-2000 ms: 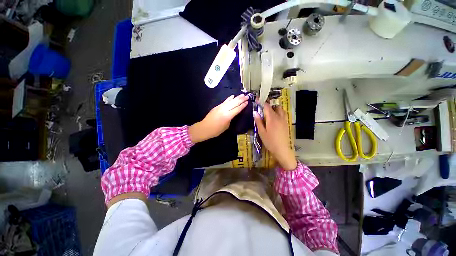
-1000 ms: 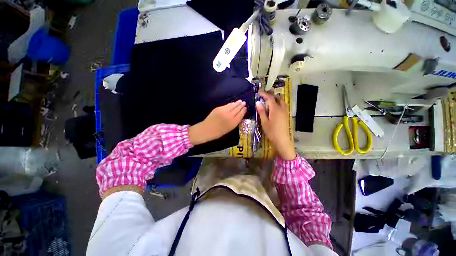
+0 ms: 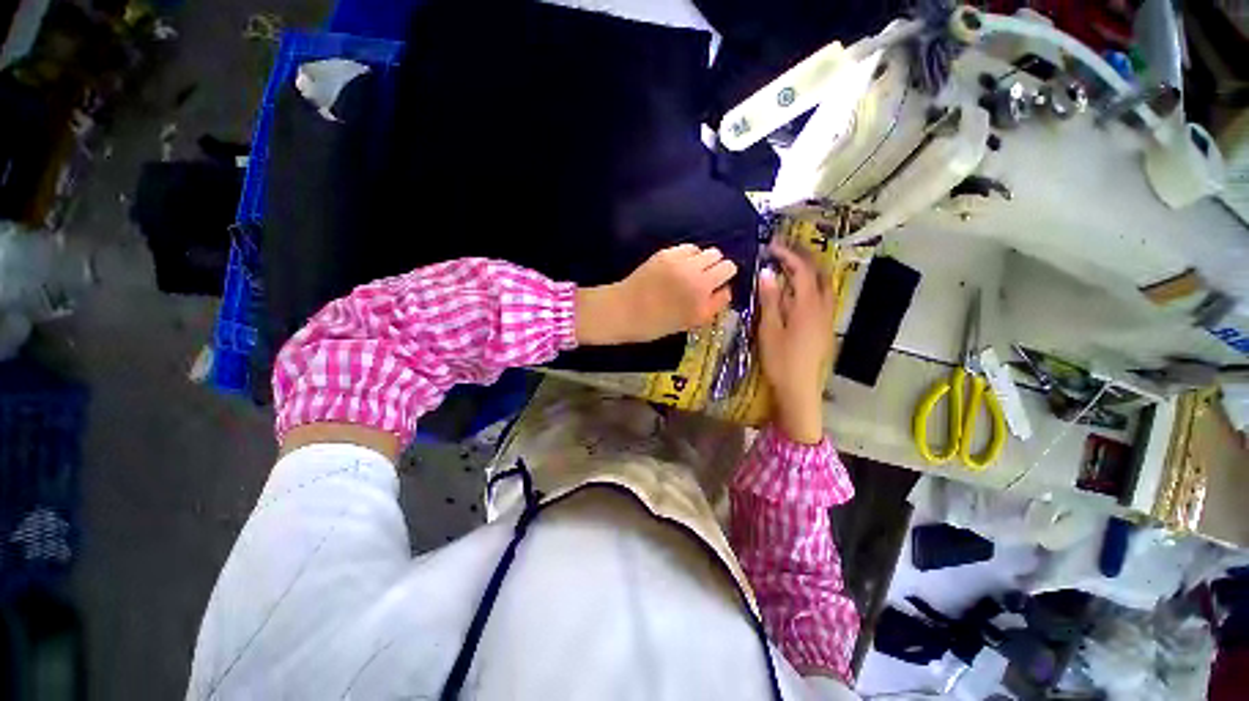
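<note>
A large dark cloth panel [image 3: 562,151] lies left of the sewing machine's needle area. My left hand [image 3: 678,290] rests on its right part with fingers curled; whether it pinches cloth is unclear. My right hand [image 3: 795,322] lies beside the cloth's right edge near the presser foot, fingertips at the edge; its grip is hidden. The silver needle plate [image 3: 733,359] shows between the hands, with yellow tape [image 3: 690,370] on the bed. The white lamp [image 3: 784,99] hangs above the cloth.
Yellow-handled scissors [image 3: 960,414] and a dark rectangle [image 3: 878,322] lie right of my right hand. Small tools [image 3: 1082,384] sit farther right. A blue crate [image 3: 244,260] stands under the cloth's left side. The white machine head [image 3: 1096,178] spans the upper right.
The view has turned and shifted, so the machine appears tilted. My left hand's fingers are more curled than before. My right hand stays near the needle area.
</note>
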